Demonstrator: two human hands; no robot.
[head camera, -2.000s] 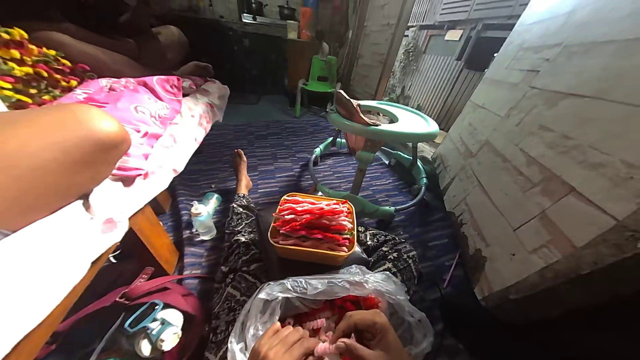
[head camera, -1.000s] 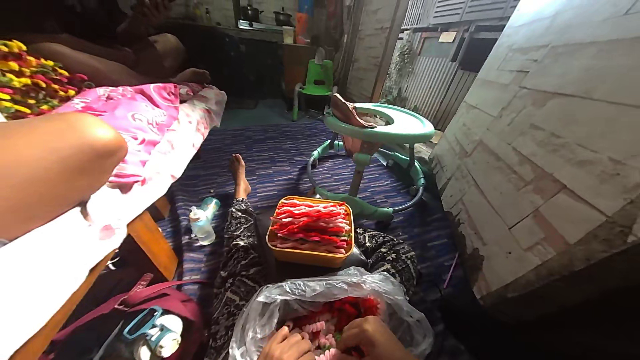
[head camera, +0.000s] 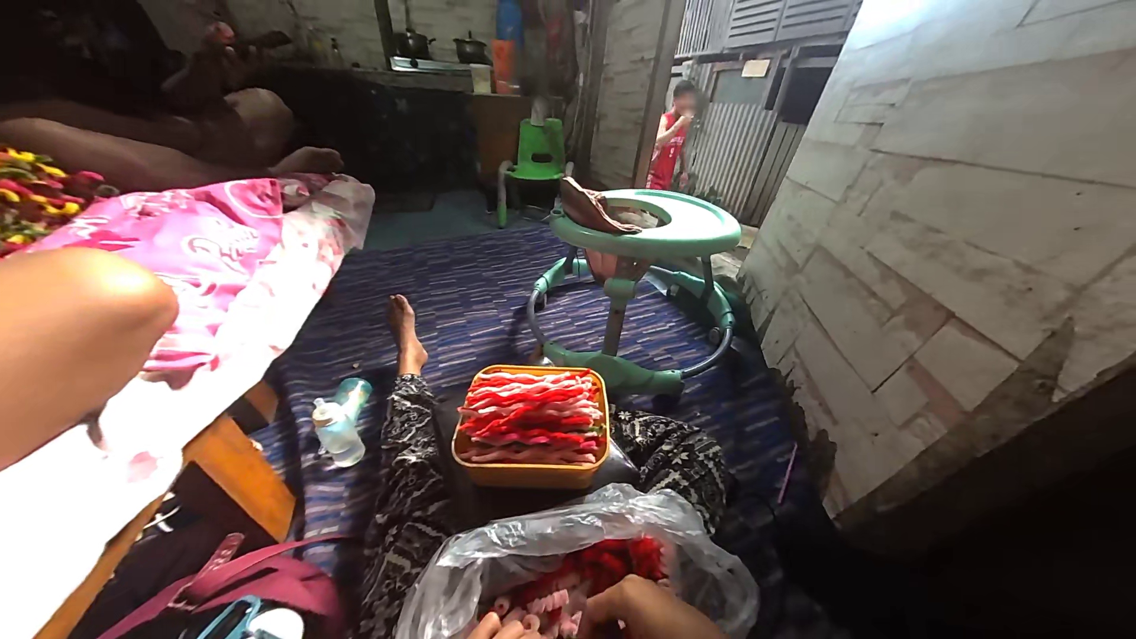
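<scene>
A clear plastic bag (head camera: 461, 568) lies open in my lap, with red and pale pink curled pieces (head camera: 555, 603) inside. My right hand (head camera: 652, 608) reaches into the bag, its fingertips down among the pieces; whether it grips one is hidden. Only a few fingers of my left hand (head camera: 501, 627) show at the bottom edge, beside the pale pink pieces. Just beyond the bag, between my legs, stands an orange-yellow square container (head camera: 532, 477), filled with rows of red and pink twisted strips (head camera: 532, 417).
A green baby walker (head camera: 643, 235) stands ahead on the blue patterned mat (head camera: 426, 257). Bottles (head camera: 337, 435) lie left of my leg. At left are a wooden-framed bed (head camera: 240, 470), other people's legs and a maroon bag (head camera: 275, 586). A person in red (head camera: 670, 142) stands outside the doorway.
My hands, close together over the bag's middle two seconds ago, are now lower and further apart, the left mostly out of view. A person in red has appeared outside the doorway.
</scene>
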